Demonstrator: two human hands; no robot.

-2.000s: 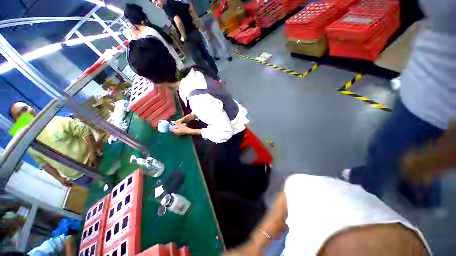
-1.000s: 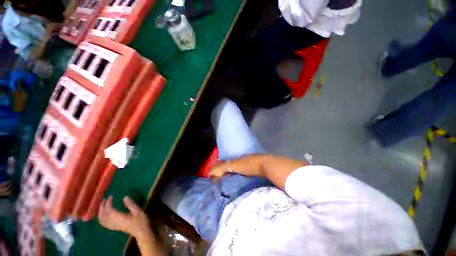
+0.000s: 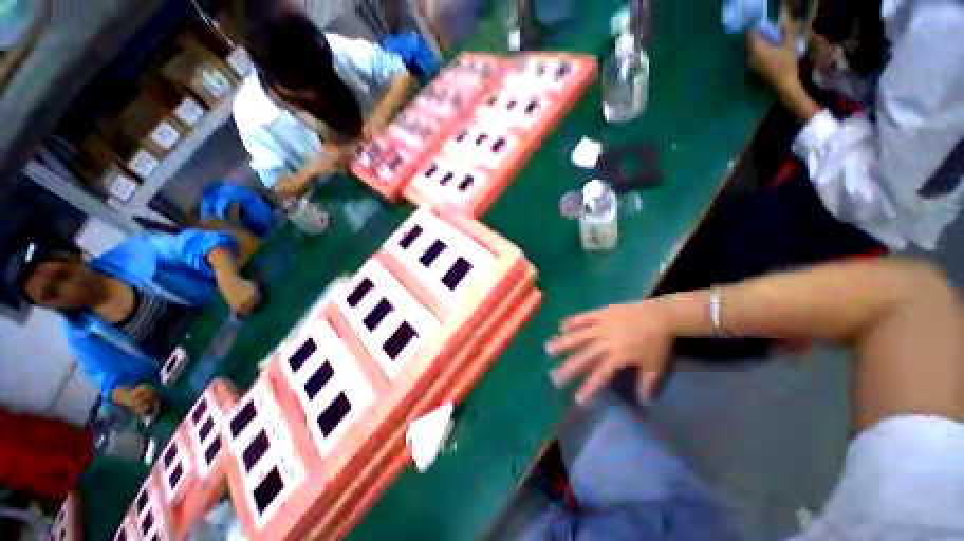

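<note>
My right hand [image 3: 624, 343] is open and empty, palm down with fingers spread, over the bench's near edge; a bracelet is on its wrist. My left hand is out of the picture. Left of my right hand is a stack of pink foam trays [image 3: 423, 407]. The top tray holds rows of white panels with dark windows [image 3: 386, 322]. A crumpled white cloth or wipe [image 3: 430, 435] rests against the stack's near side.
A small bottle [image 3: 598, 219], a dark cloth or pad [image 3: 631, 166], a white slip [image 3: 586, 153] and a pump bottle [image 3: 626, 82] stand or lie farther along the green bench [image 3: 687, 137]. More filled trays [image 3: 497, 132] lie beyond. People sit across and at upper right.
The view has swung up and left, bringing people across the bench into sight. My right hand has moved from my lap to the bench edge, fingers spread. My left hand has left the picture.
</note>
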